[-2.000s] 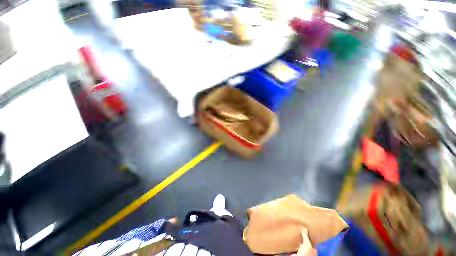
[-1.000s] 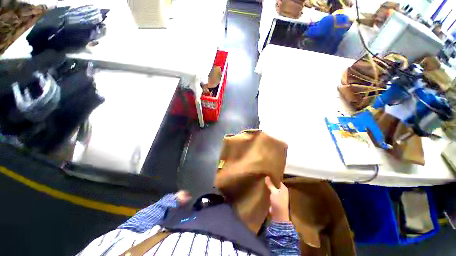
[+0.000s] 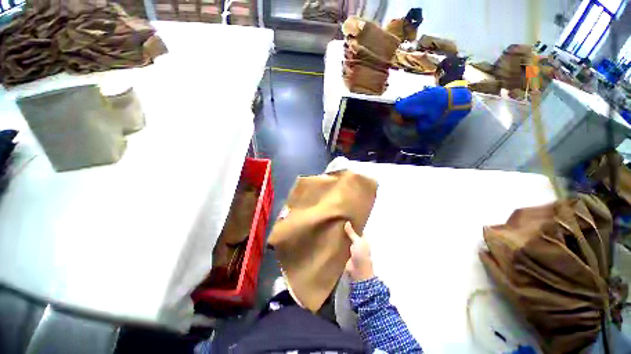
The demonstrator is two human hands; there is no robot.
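A brown part-made bag hangs in front of my apron at the lower middle, over the gap between two white tables. My right hand grips it at its right side, with the thumb on the face turned to me and the other fingers hidden behind it. The bag is soft, with a fold across it and a lower corner pointing down. My left hand is not in view; only a bit of the left sleeve shows at the bottom edge.
A red crate with brown pieces stands left. The left table bears a brown heap and a beige block-like item. The right table bears gathered brown bags. A person in blue sits ahead.
The view has moved forward between the tables. The red crate is now close on the left. My right hand still holds the bag; my left hand has gone out of view.
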